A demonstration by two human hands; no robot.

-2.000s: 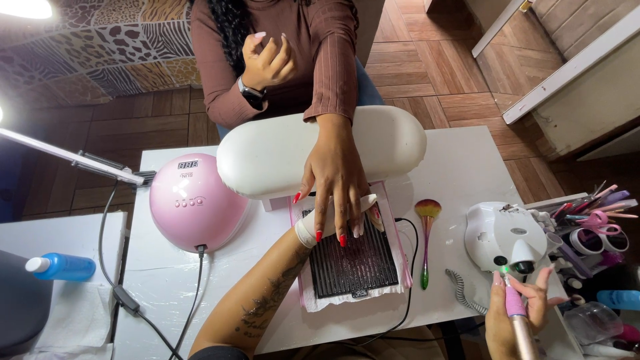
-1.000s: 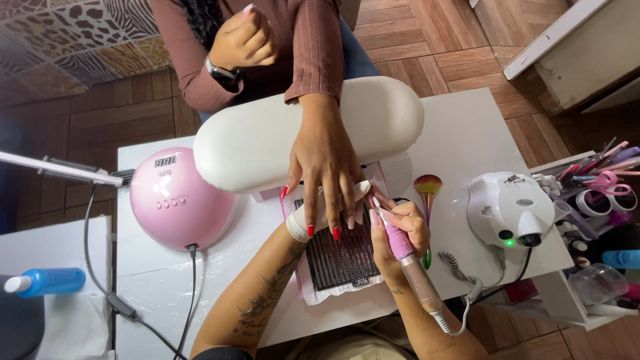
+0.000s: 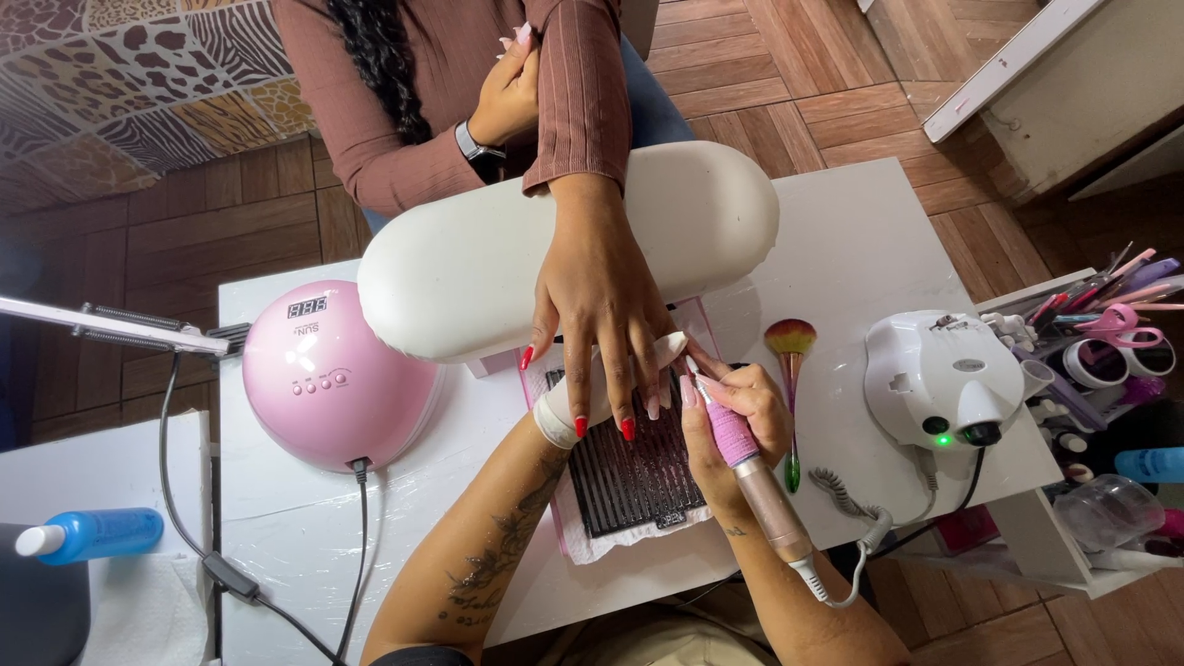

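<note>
My left hand (image 3: pixel 601 393), in a white glove, is under another person's hand (image 3: pixel 597 287) and partly hidden by it; its fingers seem to hold that person's finger, though the grip is mostly covered. Red polish shows on some of the person's nails, while others look pale. In my right hand (image 3: pixel 745 416) is an electric nail drill handpiece (image 3: pixel 766 499) with a pink wrapped grip, its tip at the person's fingers. Beneath our hands lies a black dust collector grille (image 3: pixel 629 476) on white paper. The person's forearm rests across a white padded armrest (image 3: pixel 684 213).
A pink nail lamp (image 3: pixel 338 370) stands left, with cables running down. Right are a colorful brush (image 3: pixel 791 370), the white drill control unit (image 3: pixel 943 379) with a green light, a coiled cord (image 3: pixel 846 495) and a tool-filled organizer. A blue bottle (image 3: pixel 102 535) lies far left.
My right hand has brought the drill handpiece from beside the control unit to the other person's fingers. That person's free hand has lowered toward the other sleeve.
</note>
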